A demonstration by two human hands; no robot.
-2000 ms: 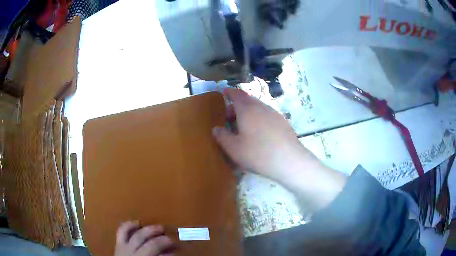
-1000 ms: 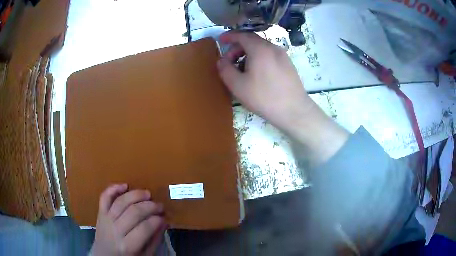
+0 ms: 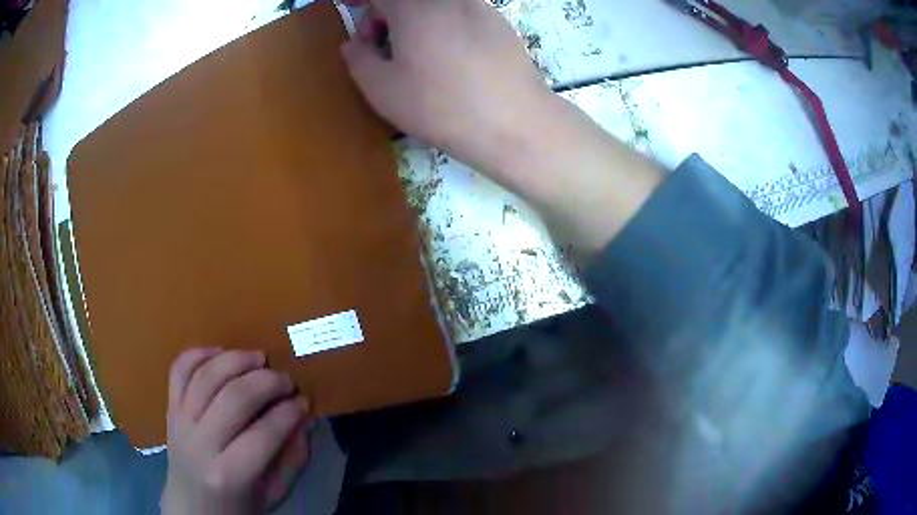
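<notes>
A tan-brown leather panel (image 3: 231, 201) with rounded corners lies on the white machine table, its near edge reaching past the table's front edge. A small white printed label (image 3: 326, 333) is on its lower part. My left hand (image 3: 236, 422) holds the panel's near edge, fingers on top. My right hand (image 3: 432, 75) is at the panel's far right corner, thumb and fingers curled, near the picture's top edge. Whether it pinches the corner or something small is hidden.
Stacked brown panels (image 3: 30, 302) stand at the left. Snips with red wrapped handles (image 3: 756, 42) and a long red strip lie at the upper right. A printed ruler (image 3: 824, 181) runs along the table's front edge. White and brown pieces (image 3: 890, 262) hang low at right.
The view has tipped down, so the sewing machine head has left the picture. Panel and hands appear farther left. My left hand has come further into view at the near edge.
</notes>
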